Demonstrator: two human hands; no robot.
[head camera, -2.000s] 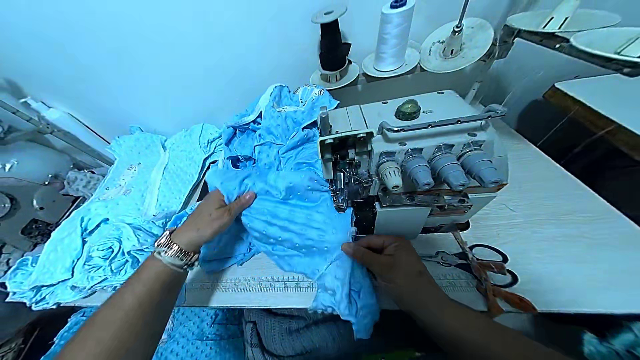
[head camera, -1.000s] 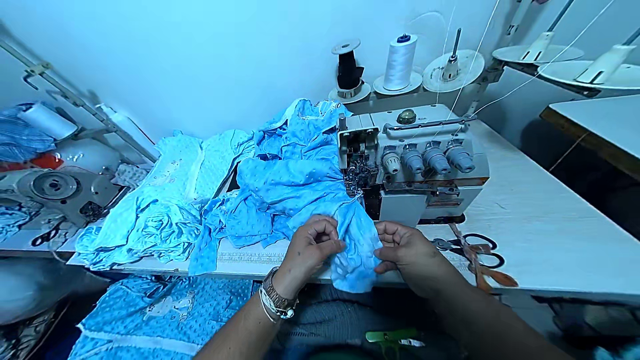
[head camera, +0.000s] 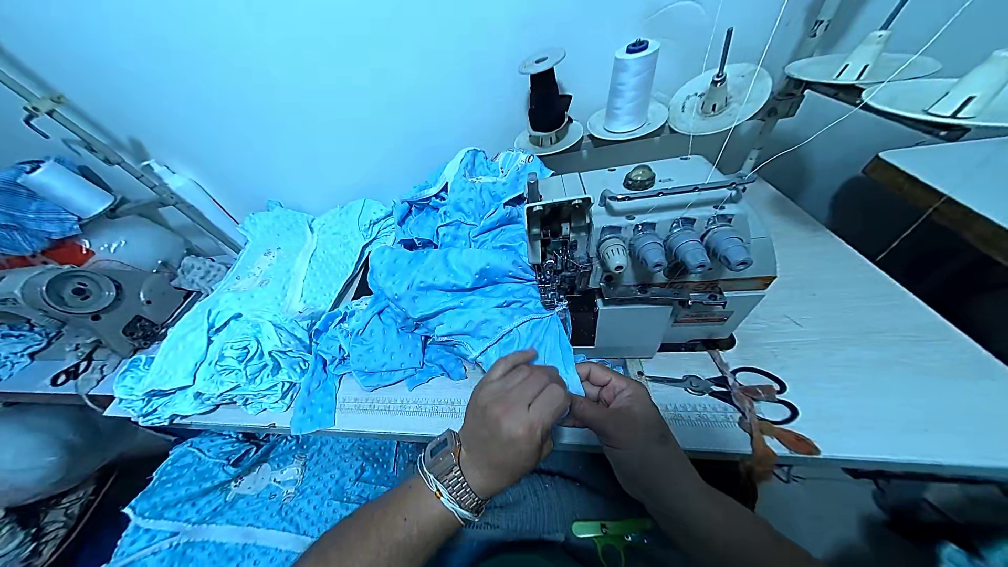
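Note:
A blue dotted fabric garment (head camera: 465, 283) lies bunched on the table, its right side at the needle area of a white overlock sewing machine (head camera: 677, 236). My left hand (head camera: 516, 417), with a watch and bands at the wrist, is bent over the garment's front edge. Close against it, my right hand (head camera: 618, 413) pinches the same edge between thumb and fingers. The left fingertips are partly hidden, but both hands meet on the cloth. Scissors (head camera: 701, 386) with cloth strips tied on lie right of my hands. Left of the garment is a pile of lighter blue pieces (head camera: 268, 307).
Thread cones, one white (head camera: 632, 87) and one black (head camera: 545, 102), stand behind the machine. Another sewing machine (head camera: 87, 295) is at the left. A ruler tape (head camera: 394, 408) runs along the table's front edge. Dotted fabric (head camera: 315, 480) hangs below, and green-handled snips (head camera: 610, 529) rest on my lap.
Two seconds ago my left hand lay flat on the garment, further left; now it is beside my right hand at the front edge. The garment's near end, hanging over the table edge before, is now gathered at my fingers.

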